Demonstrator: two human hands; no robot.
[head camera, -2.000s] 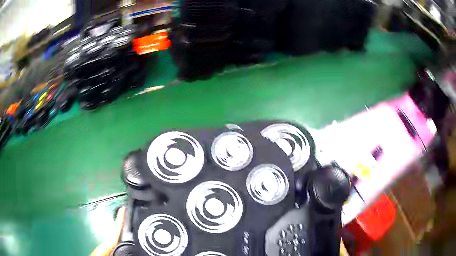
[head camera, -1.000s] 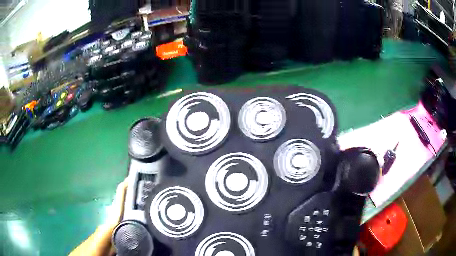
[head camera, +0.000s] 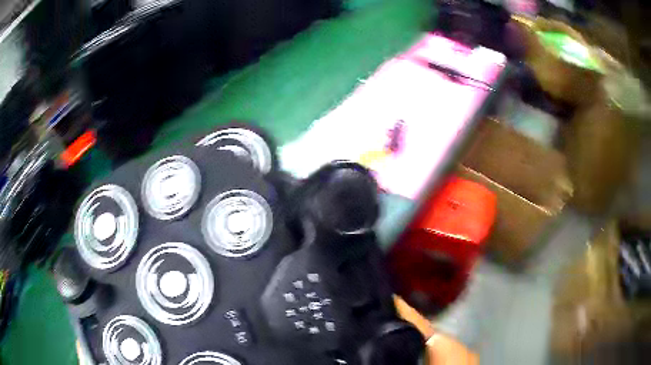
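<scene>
A black electronic drum pad (head camera: 214, 299) with white concentric rings, a small control panel and round black speakers fills the lower left and middle of the view. It is tilted and held up in front of me. My right hand (head camera: 439, 338) shows as a small patch of fingers at the pad's right edge, gripping it. My left hand (head camera: 83, 352) is only a thin sliver at the pad's left edge; the rest is hidden or cut off by the frame.
A pink mat (head camera: 371, 121) on the green bench (head camera: 285, 78) carries a small dark bottle-like item (head camera: 396, 135) and something yellow. Dark stacks (head camera: 164, 64) line the bench's far side. A red stool (head camera: 457, 214) and brown cartons (head camera: 510, 171) stand right of the bench. The picture is blurred.
The view has swung to the right. The pad now sits further left in the picture, and more of the mat, stool, cartons and floor shows. Fingers of my right hand have become visible.
</scene>
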